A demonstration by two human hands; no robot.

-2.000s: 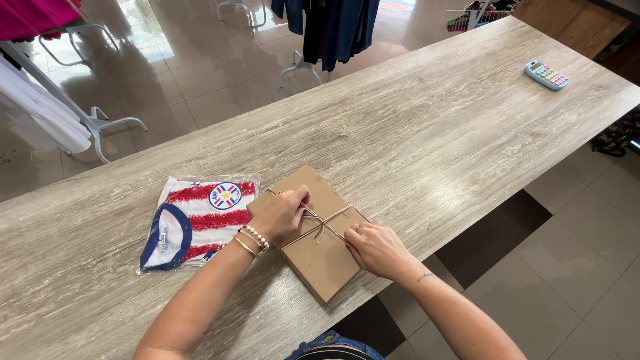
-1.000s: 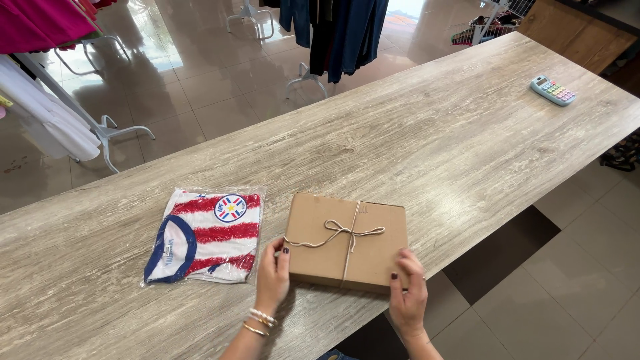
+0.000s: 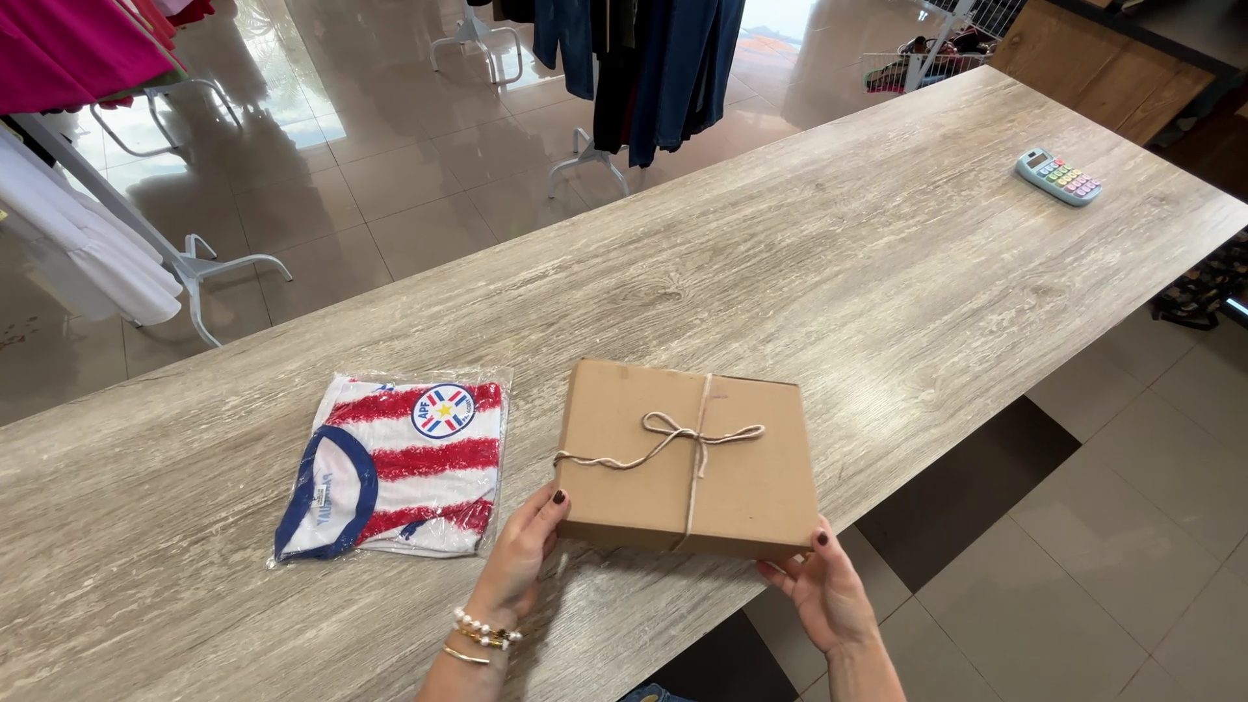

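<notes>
A closed brown cardboard box is held between my two hands, its near side tilted up a little. Light twine runs across its lid and is tied in a bow. My left hand, with bracelets at the wrist, grips the near left corner. At the near right corner, my right hand has its thumb on the edge and its fingers partly hidden below. Left of the box lies a folded red and white striped shirt with a blue collar and a round badge, in a clear plastic bag.
The long wood-grain counter runs to the upper right, where a light blue calculator lies. Beyond the far edge stand racks with dark trousers and a white garment. Dark and light floor tiles show past the near edge.
Two seconds ago both hands were at the twine on the box. Since then the box has been turned so its long side faces me, and the hands have moved to its near corners.
</notes>
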